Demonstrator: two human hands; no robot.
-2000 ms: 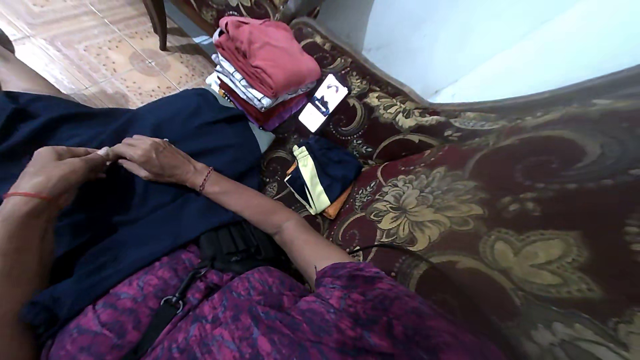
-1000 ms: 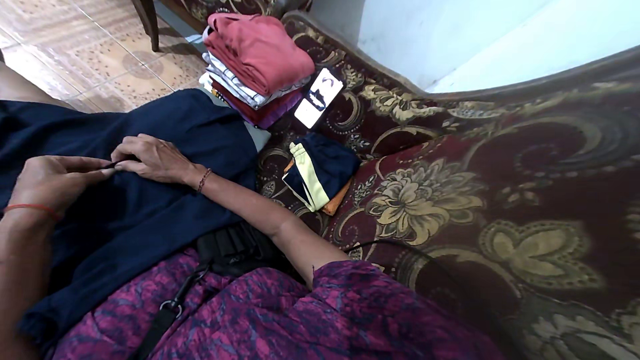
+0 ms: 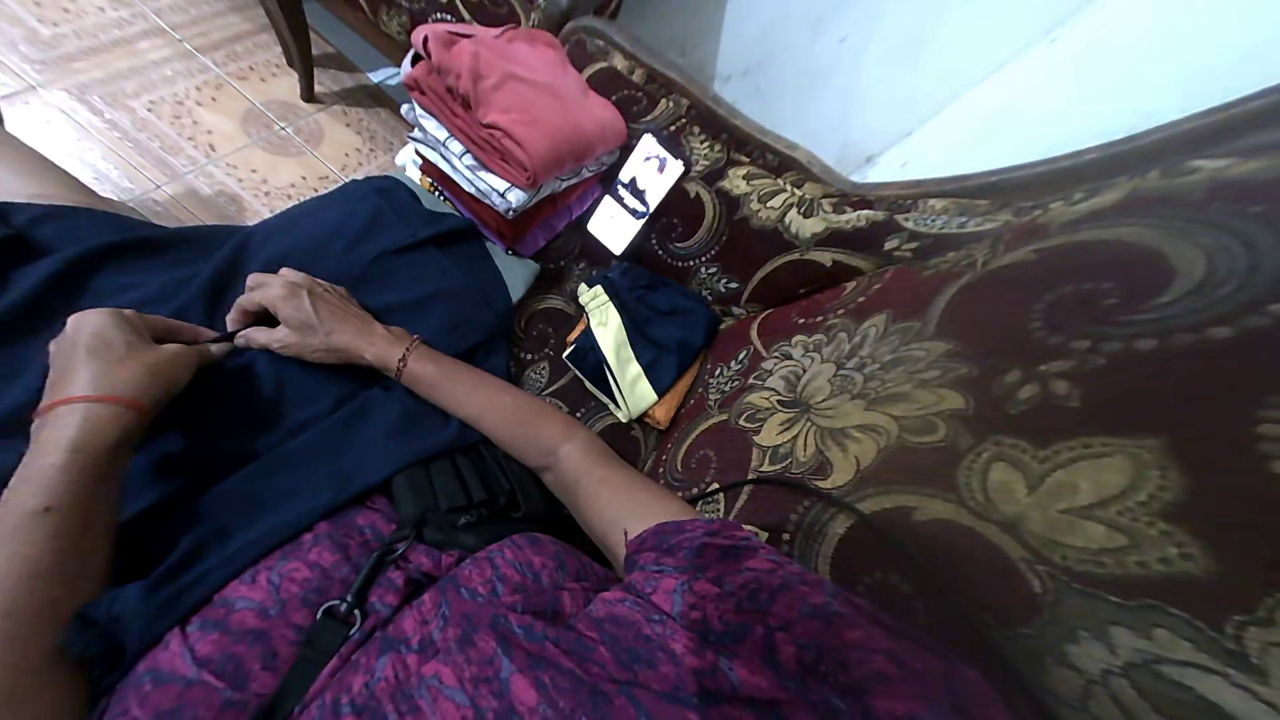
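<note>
A navy blue cloth garment (image 3: 330,420) lies spread over my lap and legs. At the left of the head view, my left hand (image 3: 130,360), with a red thread at the wrist, pinches a small dark fold of it between thumb and finger. Facing it, my right hand (image 3: 300,318), which wears a beaded or chain bracelet, pinches the same fold close by. The two sets of fingertips are almost touching, and whether anything small is held in the fold cannot be told.
Folded clothes, red on top (image 3: 515,100), are stacked on the patterned sofa (image 3: 850,390). Beside them lie a phone with a lit screen (image 3: 635,195) and a smaller folded pile, navy and yellow (image 3: 650,335). A black pouch (image 3: 475,495) rests at my waist. A thin cable (image 3: 780,482) crosses the sofa.
My fingertips, pressed together two seconds ago, are now slightly apart with a dark fold of cloth showing between them. The stacked clothes and the phone have not moved.
</note>
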